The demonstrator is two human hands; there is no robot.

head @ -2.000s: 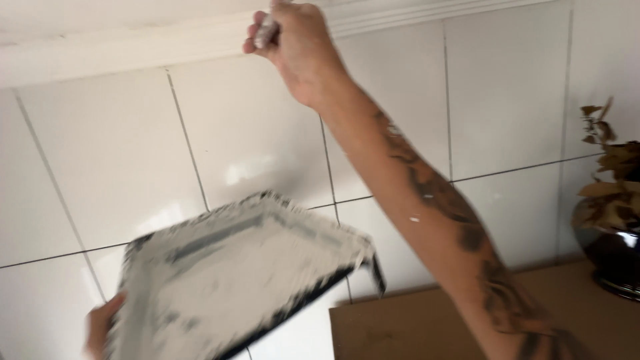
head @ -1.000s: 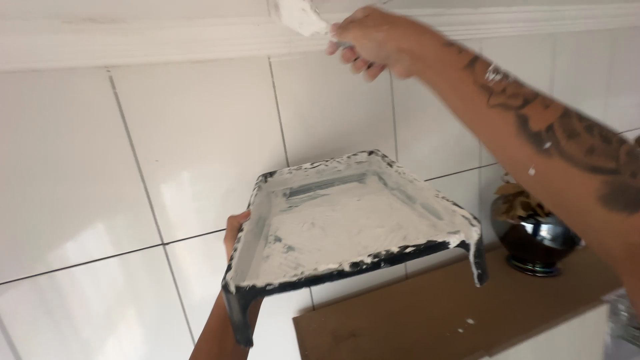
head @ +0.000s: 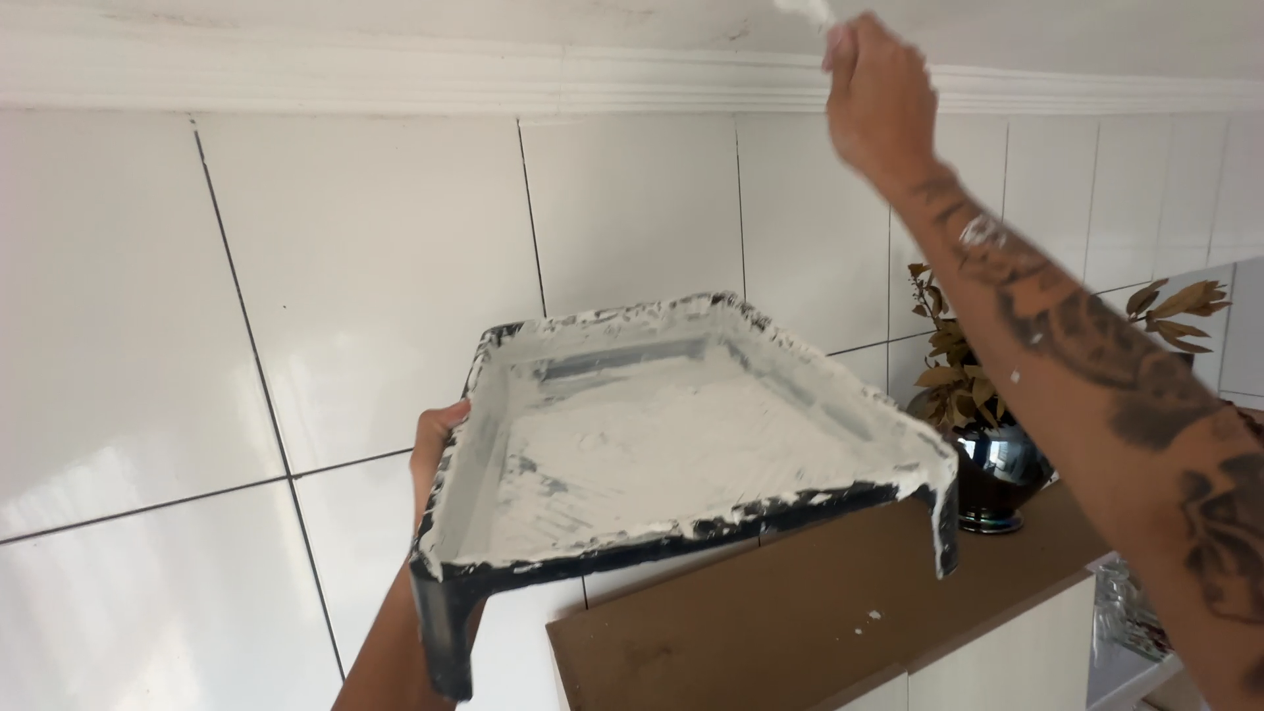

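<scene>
My left hand (head: pixel 436 439) grips the left edge of a black plastic paint tray (head: pixel 681 538), with most of its fingers hidden under it. White paint (head: pixel 652 434) coats the inside and rim of the tray. Above and to the right, my right hand (head: pixel 882 104) is closed on a small paint tool (head: pixel 808 10) with a whitish end, blurred and cut off by the top edge, held up at the ceiling (head: pixel 632 25). Its exact kind cannot be told in this view. Specks of white paint dot my right forearm.
White moulding (head: pixel 395 84) runs along the top of the tiled wall (head: pixel 375 257). Below the tray, a brown countertop (head: pixel 750 602) bears white drips. A dark glossy vase (head: pixel 997 464) with dried leaves stands behind my right forearm. Glassware (head: pixel 1126 607) shows at the lower right.
My right hand has gone from over the moulding up to the ceiling, still holding the tool. My left hand keeps hold of the tray. The view has shifted.
</scene>
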